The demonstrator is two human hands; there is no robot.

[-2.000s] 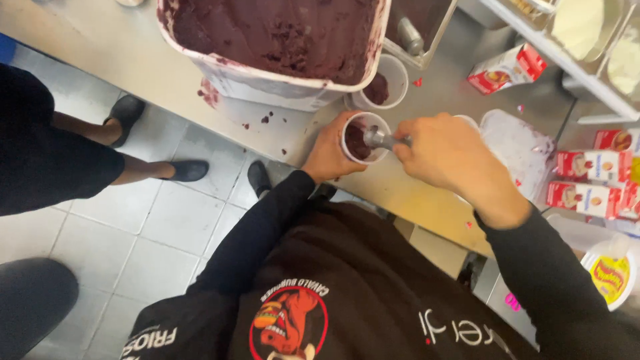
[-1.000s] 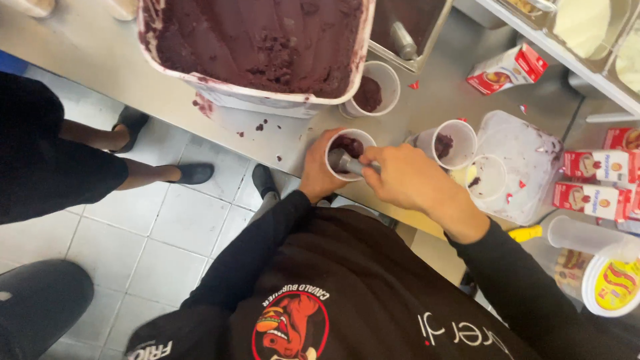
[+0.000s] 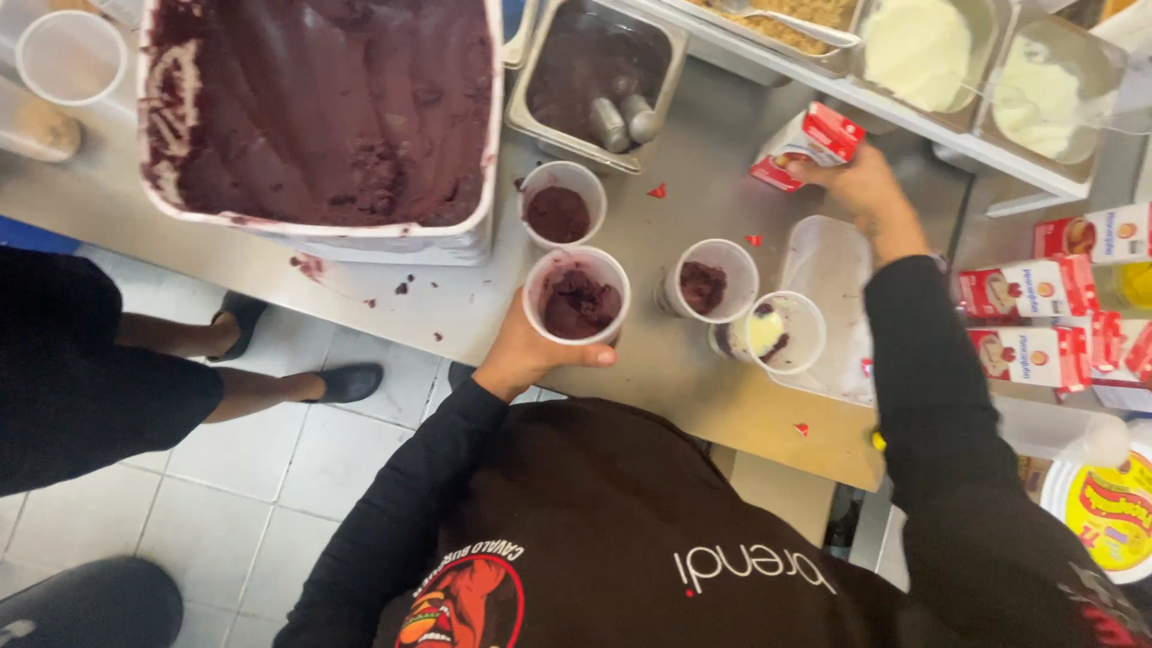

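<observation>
My left hand [image 3: 533,353] is wrapped around a clear plastic cup [image 3: 577,297] with dark purple frozen açaí inside, at the counter's near edge. My right hand [image 3: 855,184] grips a red and white carton [image 3: 810,147] on the steel counter, at the right. Just beyond the held cup stands another cup of açaí [image 3: 558,205]. Right of it are a third cup with açaí [image 3: 713,281] and a cup with pale cream and purple smears [image 3: 785,333]. Two metal scoops [image 3: 624,123] lie in a steel pan of dark liquid [image 3: 598,67].
A large white tub of açaí [image 3: 360,232] stands at the left. A translucent plastic tray [image 3: 828,270] lies by my right forearm. Further cartons [image 3: 1026,288] and a round tub with a yellow label [image 3: 1111,513] are at the right. Cream pans [image 3: 918,54] sit on a raised rack. Another person stands at the left.
My right hand has let go of the scoop it held in my left hand's cup and moved right, onto the carton. The left hand still holds its cup.
</observation>
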